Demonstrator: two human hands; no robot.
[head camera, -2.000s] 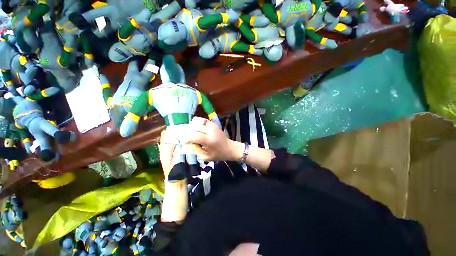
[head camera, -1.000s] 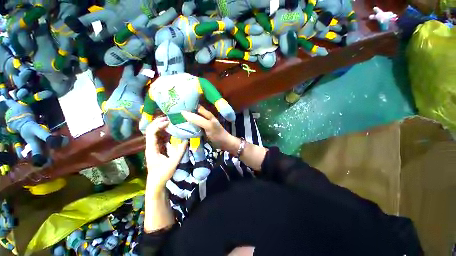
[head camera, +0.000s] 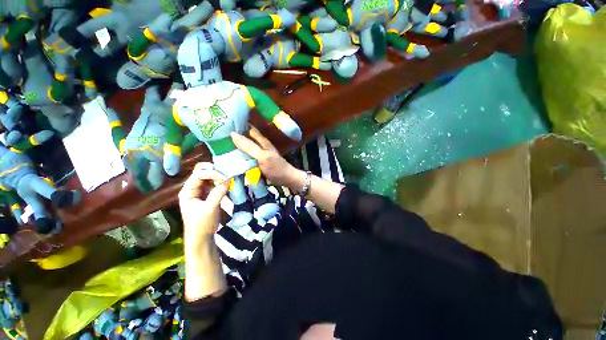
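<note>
A grey-blue plush doll (head camera: 219, 116) with green sleeves and yellow bands lies over the striped lap, its head against the bench edge and its legs toward me. Green embroidery shows on its body. My left hand (head camera: 202, 196) pinches the lower hem of the doll's top at its left edge. My right hand (head camera: 267, 159) holds the doll's right side at the waist, with fingers on the green band. No tool shows in either hand.
The dark red-brown bench (head camera: 352, 86) bears a heap of dolls (head camera: 149, 143), a white paper sheet (head camera: 93, 149) and a yellow-green strip (head camera: 319, 82). A yellow bag (head camera: 575, 80) and cardboard (head camera: 465, 206) are at right. A yellow liner (head camera: 113, 285) and more dolls are at lower left.
The doll has turned from its back side to the side with the large green embroidery, and its legs now hang below the hem. The left hand has moved left to the hem edge.
</note>
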